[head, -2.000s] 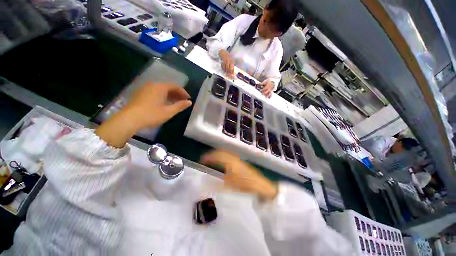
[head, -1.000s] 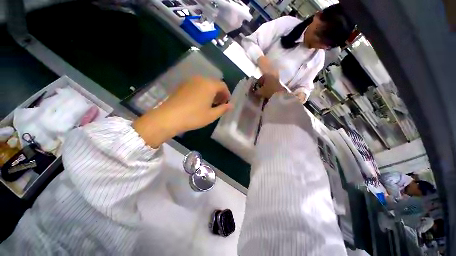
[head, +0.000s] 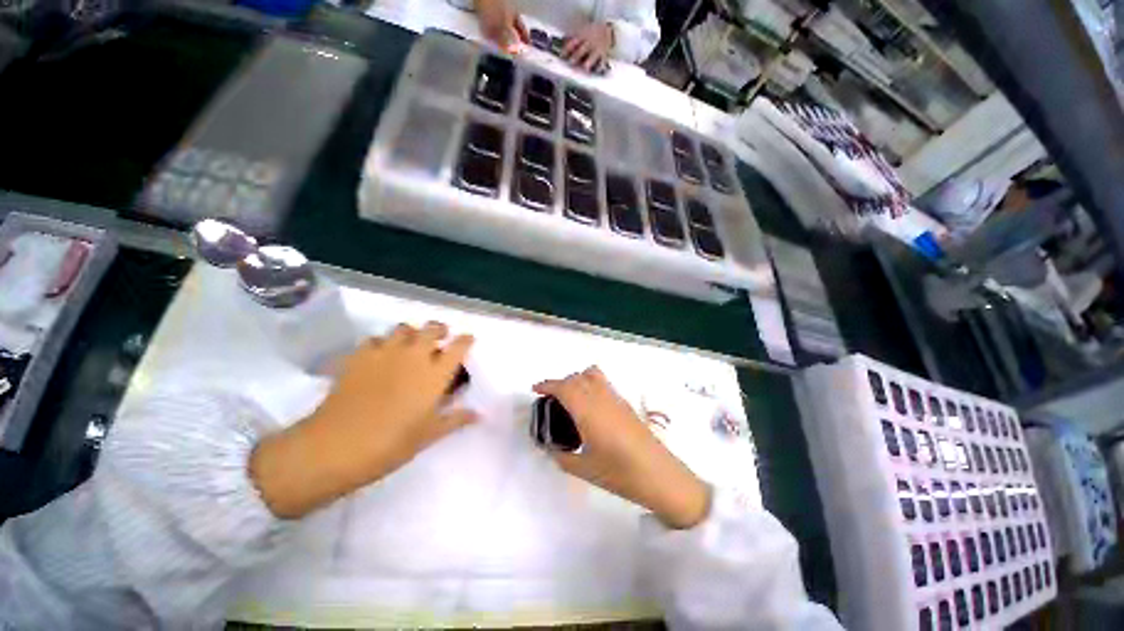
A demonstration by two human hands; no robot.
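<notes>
My right hand [head: 626, 454] is over the white work mat [head: 493, 542], thumb and fingers around a black, rounded-square smartwatch body [head: 558, 424] with a shiny rim. My left hand [head: 358, 413] is over the mat to its left, thumb and fingers spread. A second small dark piece [head: 460, 377] shows at the left fingertips, mostly covered; whether the hand grips it or only touches it cannot be told. The two hands are apart.
The dispenser bottle [head: 276, 276], its metal lid open, stands at the mat's upper left. A foam tray [head: 555, 253] of watches lies beyond. A dense foam tray [head: 851, 493] is right, a parts bin [head: 68, 327] left. Another person's hands [head: 589, 46] are at the top.
My right hand has come back from the foam tray beyond the mat and is now on a watch body. My left hand has moved down to the mat. The view has shifted.
</notes>
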